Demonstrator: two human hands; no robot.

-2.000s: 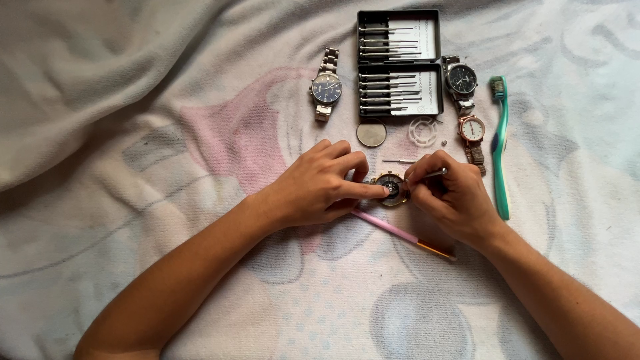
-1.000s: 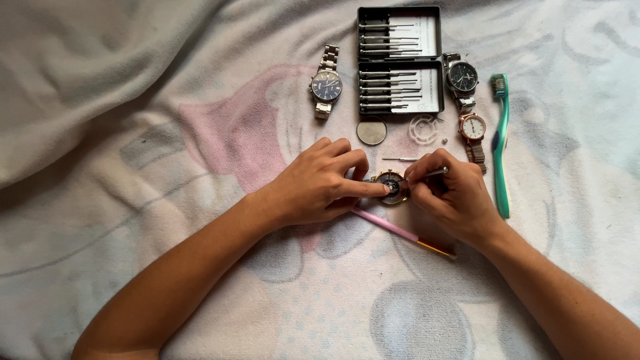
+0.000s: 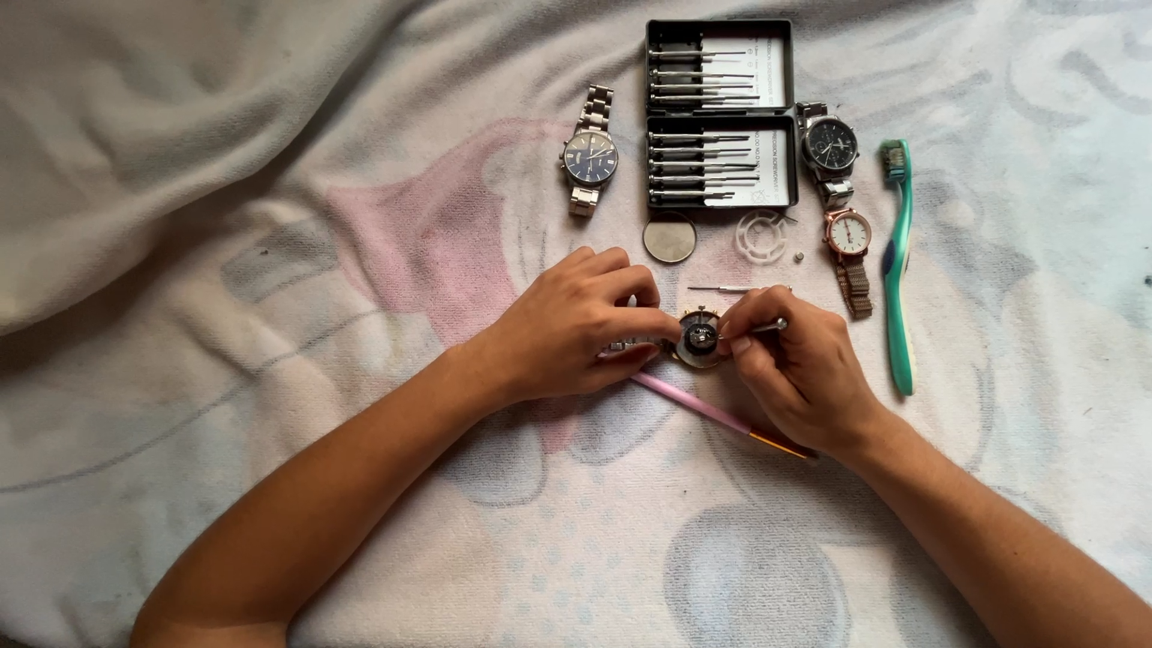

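Observation:
A wristwatch with its inner works exposed [image 3: 700, 338] lies on the blanket between my hands. My left hand [image 3: 601, 328] is at its left side, fingers curled around the watch and its metal bracelet, which the hand partly hides. In my right hand [image 3: 792, 360] a small metal precision screwdriver [image 3: 769, 326] is pinched, its tip at the right part of the works. Just above rests another thin screwdriver [image 3: 720, 289]. A pink brush handle [image 3: 688, 399] lies slantwise below both hands.
Beyond the hands are an open black screwdriver case [image 3: 652, 162], a round metal disc [image 3: 670, 238], a clear plastic ring [image 3: 761, 238] and a tiny metal part [image 3: 798, 257]. Three watches [image 3: 589, 159] [image 3: 830, 146] [image 3: 848, 233] and a green toothbrush [image 3: 898, 288] lie around them on the wrinkled blanket [image 3: 405, 540].
My left index finger has drawn back from the middle of the exposed watch to its left edge, so more of the works shows. My right hand stays at the watch with the screwdriver.

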